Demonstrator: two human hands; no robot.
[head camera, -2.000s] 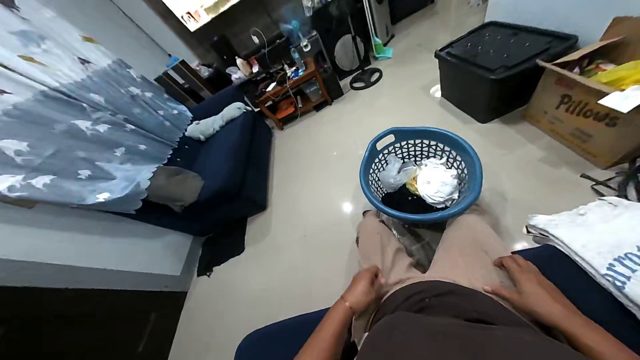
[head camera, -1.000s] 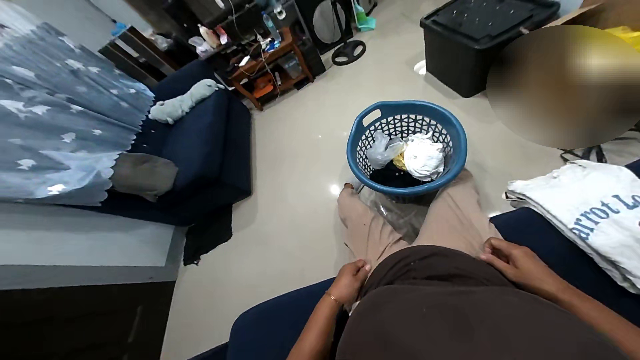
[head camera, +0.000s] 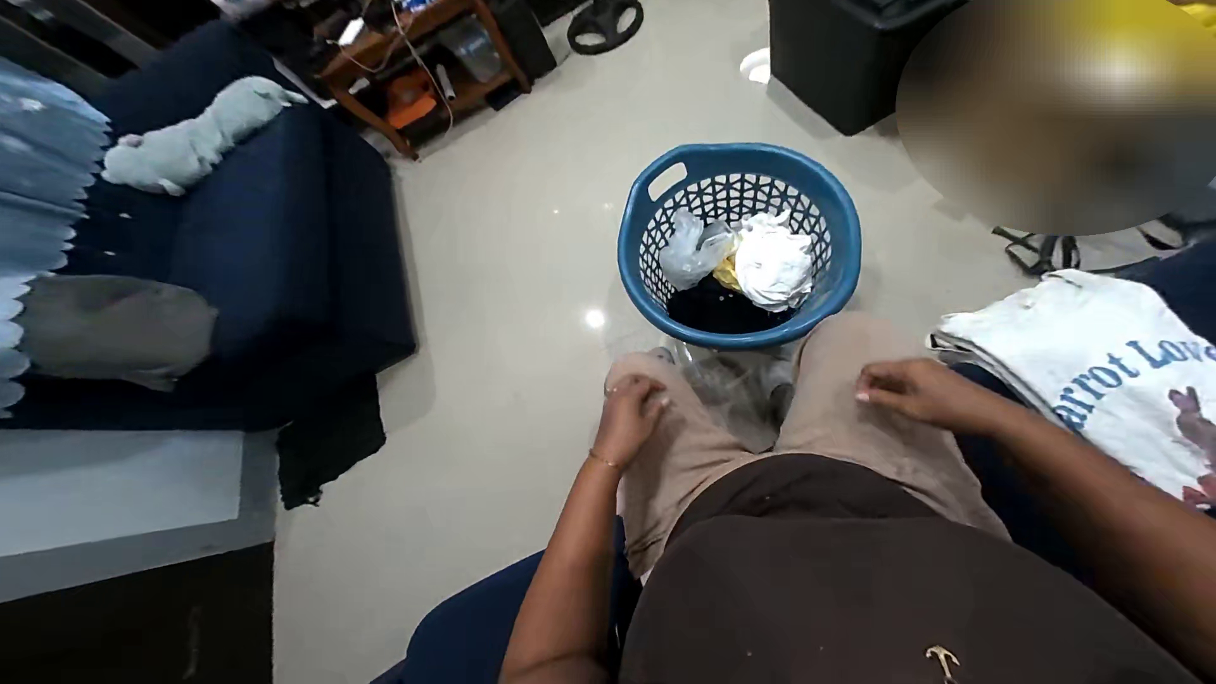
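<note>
Both of my hands are at my knees, holding nothing. My left hand (head camera: 631, 418), with a thin bracelet at the wrist, rests over one leg of the beige trousers (head camera: 693, 446), fingers loosely bent. Over the other thigh is my right hand (head camera: 898, 391), its fingers apart and slightly curled. Just beyond my knees a blue plastic laundry basket (head camera: 644, 285) stands on the floor. Inside lie a clear plastic bag (head camera: 692, 249), a bundled white cloth (head camera: 774, 261), something yellow (head camera: 727, 273) and dark fabric (head camera: 717, 309). To the right lies a folded white printed shirt (head camera: 1092, 332).
A dark blue sofa (head camera: 275, 237) holding a plush toy (head camera: 199, 138) and a grey cushion (head camera: 114, 328) stands at left. Behind are a wooden shelf (head camera: 418, 38) and a black storage bin (head camera: 836, 66). A blurred patch hides the upper right. Black straps (head camera: 1045, 252) lie near the shirt.
Both hands have moved forward along the thighs toward the knees, away from the waist. The view has tilted down. The basket's contents look the same.
</note>
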